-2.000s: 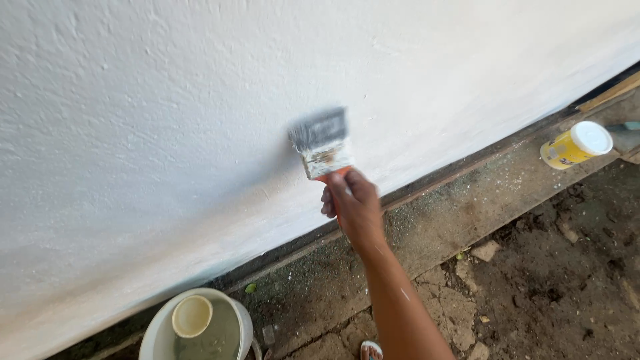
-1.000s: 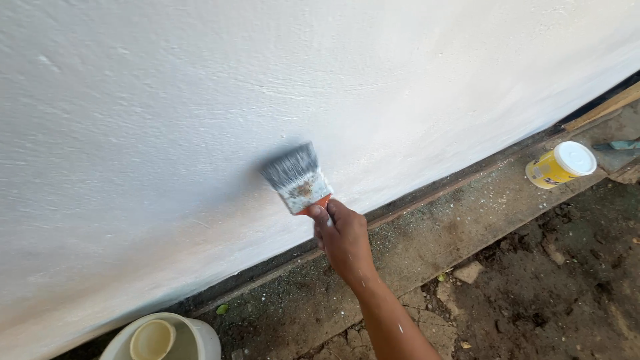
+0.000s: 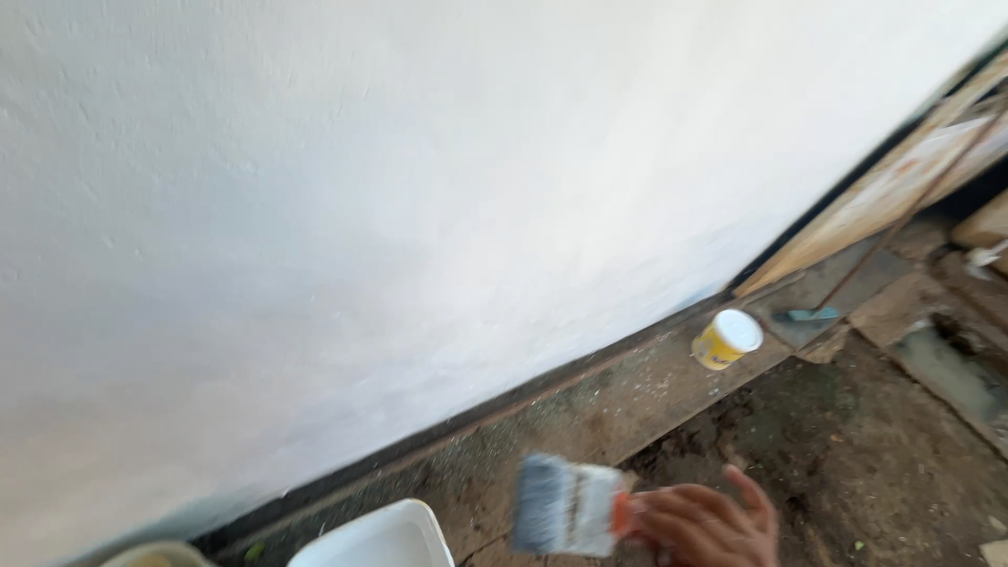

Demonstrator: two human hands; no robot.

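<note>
My right hand (image 3: 709, 524) grips the orange handle of a wide paintbrush (image 3: 567, 504) at the bottom of the view. The brush's bristles point left, grey and coated with whitish paint, clear of the white wall (image 3: 441, 197). Left of the brush, the corner of a white plastic container (image 3: 378, 539) shows at the bottom edge. Part of a round tub's rim (image 3: 161, 551) appears at the lower left. My left hand is out of view.
A yellow paint tub with a white lid (image 3: 738, 331) stands on the concrete ledge (image 3: 622, 394) along the wall. Beyond it lies a teal broom head (image 3: 811, 315) with a long stick. Rough, damp ground (image 3: 835, 449) borders the ledge.
The brush has come away from the wall and down, its bristles turned to the left. A white container has come into view at the bottom. The view has swung toward the right.
</note>
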